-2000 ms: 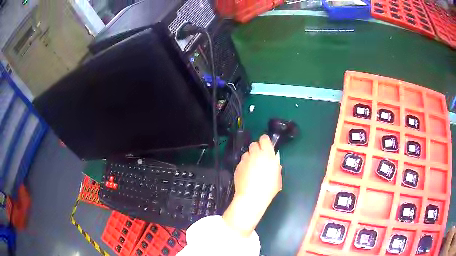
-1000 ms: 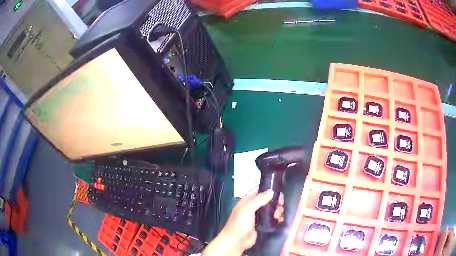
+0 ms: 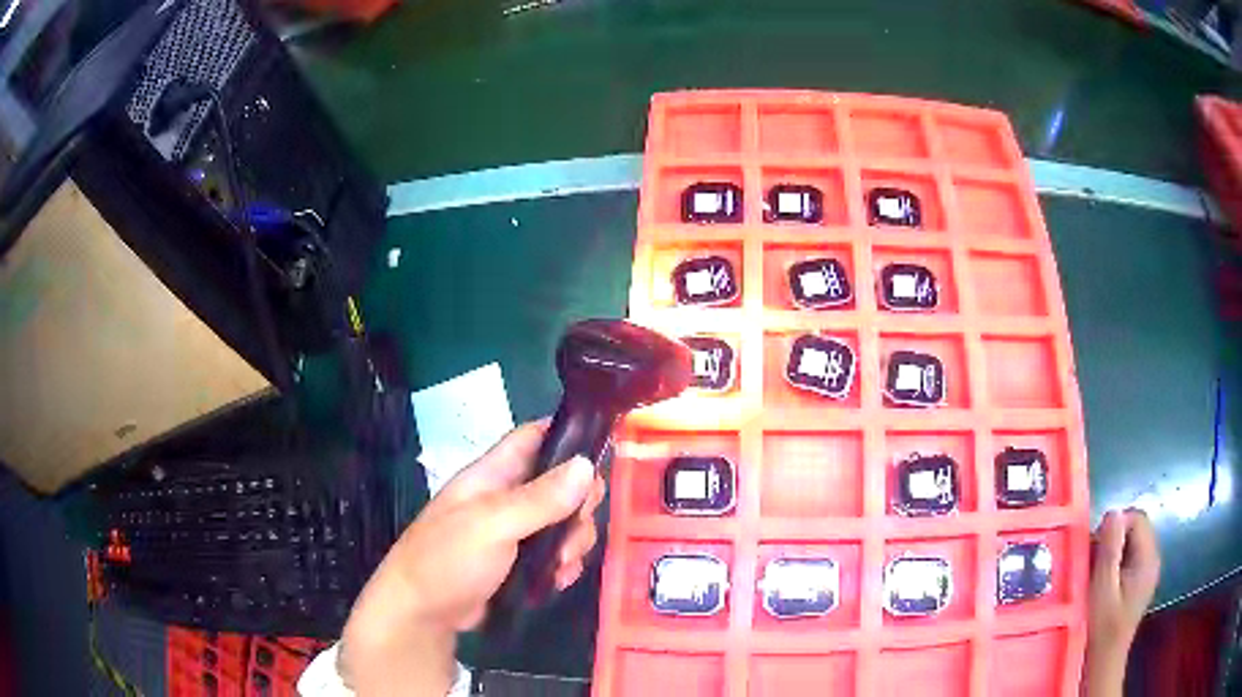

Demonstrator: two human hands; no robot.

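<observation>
My left hand (image 3: 480,545) is closed around the handle of a black barcode scanner (image 3: 606,370). The scanner's head is over the left edge of the red-orange compartment tray (image 3: 817,460), and its light falls on a smartwatch unit (image 3: 707,365) in the left column. Several more lit smartwatch units (image 3: 820,365) sit in other pockets, most showing a small white square; some pockets are empty. My right hand (image 3: 1125,572) is at the tray's lower right edge, partly cut off by the picture's bottom; whether it grips the tray cannot be told.
A monitor (image 3: 116,347) and a black keyboard (image 3: 232,524) are at left, with a computer tower (image 3: 259,123) and cables behind. A white paper slip (image 3: 463,415) lies left of the scanner. Spare trays (image 3: 225,667) are at lower left. A thin blue stick (image 3: 1215,443) lies at right.
The view has turned right. My left hand has taken hold of the scanner, lifted it and brought its head to the tray, with its light on. My right hand has come into view.
</observation>
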